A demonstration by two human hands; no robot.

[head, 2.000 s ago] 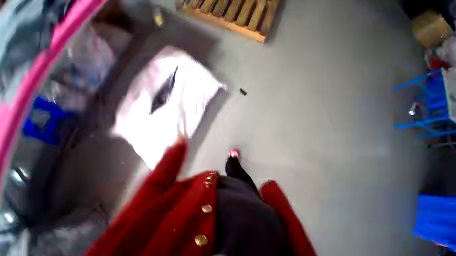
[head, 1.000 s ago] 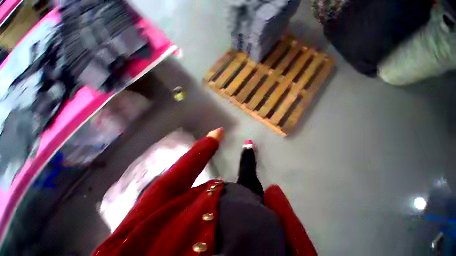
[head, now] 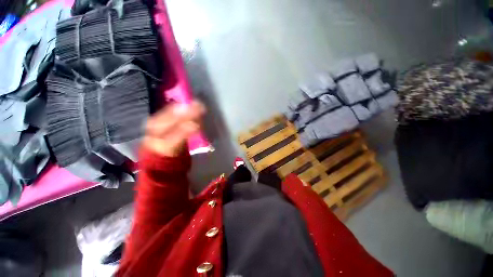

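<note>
My left hand [head: 172,127] is blurred, raised beside the corner of the pink-covered table, at the right edge of the tied bundles. Its fingers are hard to make out and nothing is seen in it. A tied bundle [head: 100,111] of dark grey layered pieces lies on the table, bound with strips knotted on top. Another tied bundle [head: 105,33] lies beyond it. Loose grey pieces [head: 24,130] lie to their left. My right hand is not in view; only the red right sleeve shows.
A wooden pallet [head: 324,167] is on the floor ahead right, with grey bundles [head: 346,97] stacked on and beside it. A large dark sack [head: 446,157] and a pale green sack [head: 465,219] stand at right. A white sack [head: 100,243] is at lower left, near the pink table edge [head: 48,200].
The view has turned and moved up to the pink table with the tied bundles. My left hand has risen from over the floor to the table corner. The pallet now shows closer, at right.
</note>
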